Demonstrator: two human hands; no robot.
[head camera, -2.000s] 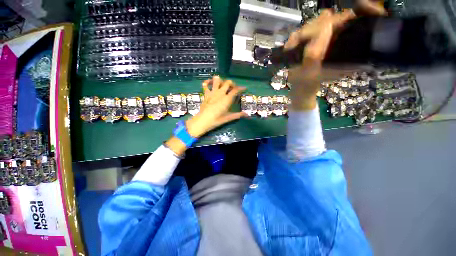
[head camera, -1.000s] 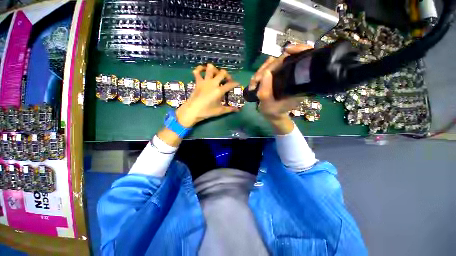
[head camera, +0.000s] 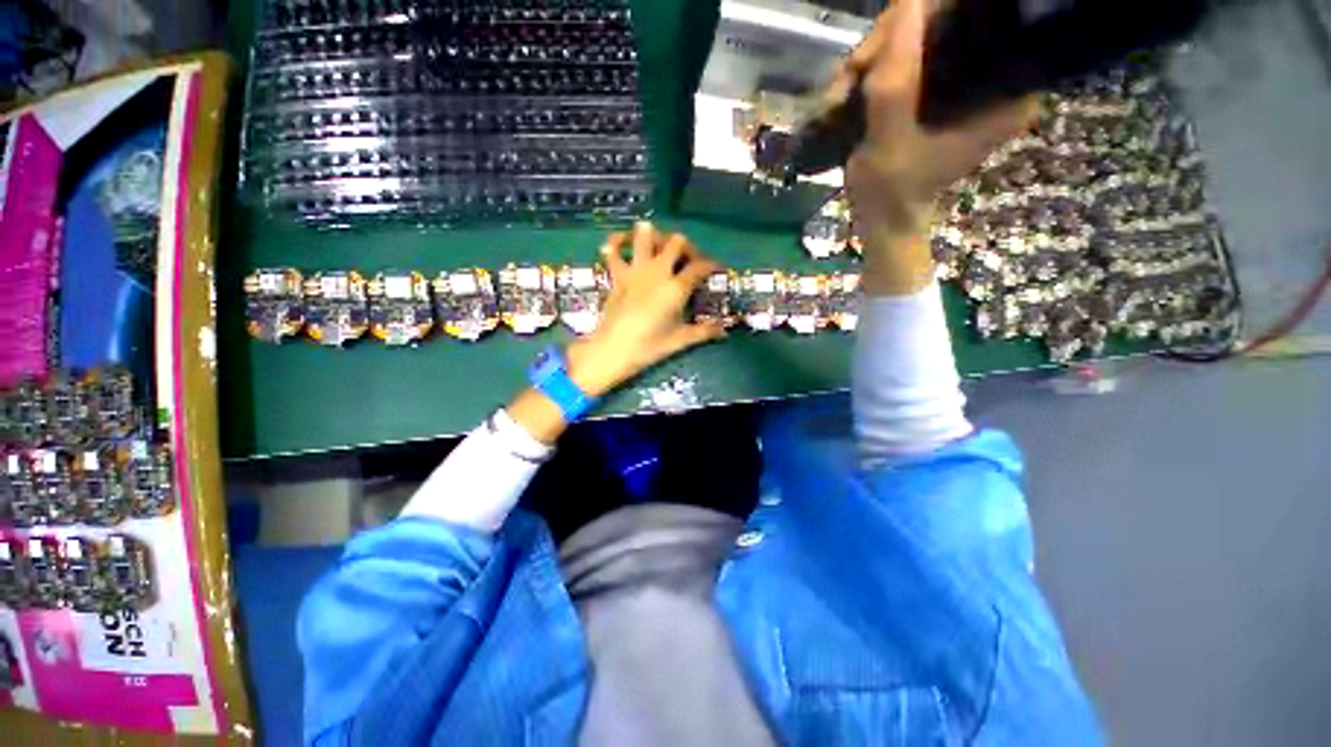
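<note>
A row of circuit board assemblies [head camera: 400,305] lies across the green mat. My left hand [head camera: 642,304] is over the row, fingers spread, with thumb and fingertips around a board partly hidden beneath it. Whether it presses that board cannot be told. My right hand [head camera: 908,139] is closed around a black electric screwdriver [head camera: 1058,56], blurred and cut off by the top edge. The driver's tip end is at the dark front mechanism of the white-silver screw feeder [head camera: 730,114]. The exact contact is hidden.
A clear blister tray [head camera: 445,117] with dark parts lies behind the row. Massed boards [head camera: 1088,219] cover the bench right. Small white-silver pieces [head camera: 672,391] lie at the near edge. The printed carton [head camera: 129,620] at left holds more boards. A cable runs at far right.
My right hand has lifted the screwdriver from the board beside my left hand up to the feeder. My left hand stays over the row, fingers spread. The camera view has shifted.
</note>
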